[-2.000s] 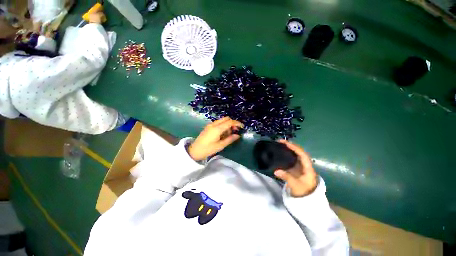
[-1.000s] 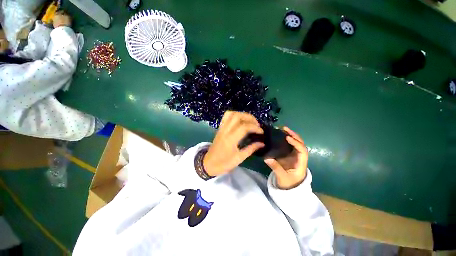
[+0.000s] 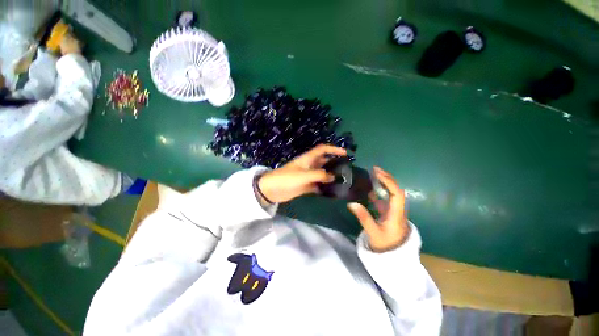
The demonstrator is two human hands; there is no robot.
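Observation:
A black cylindrical housing (image 3: 349, 182) is held between my two hands, just in front of the heap. It is blurred, and its end towards my left hand shows a greyish round middle. My left hand (image 3: 299, 176) grips its left end with thumb and fingers. My right hand (image 3: 386, 213) is around its right end, with thumb and fingers spread; its fingertips seem to touch the housing. A large heap of small glossy black fittings (image 3: 279, 125) lies on the green bench (image 3: 460, 138) beyond my left hand. Whether a small fitting is in my fingers cannot be seen.
A white fan (image 3: 192, 69) and a red-gold heap (image 3: 127, 92) lie at left, near a person's dotted sleeve (image 3: 46, 144). Round units (image 3: 402, 33) and black housings (image 3: 441, 54) stand at the back right. Cardboard boxes (image 3: 502, 289) are at the bench's near edge.
My left hand has come from the heap's edge to the housing and now holds its left end. My right hand's fingers have spread a little. The view has shifted, so the bench things appear further left.

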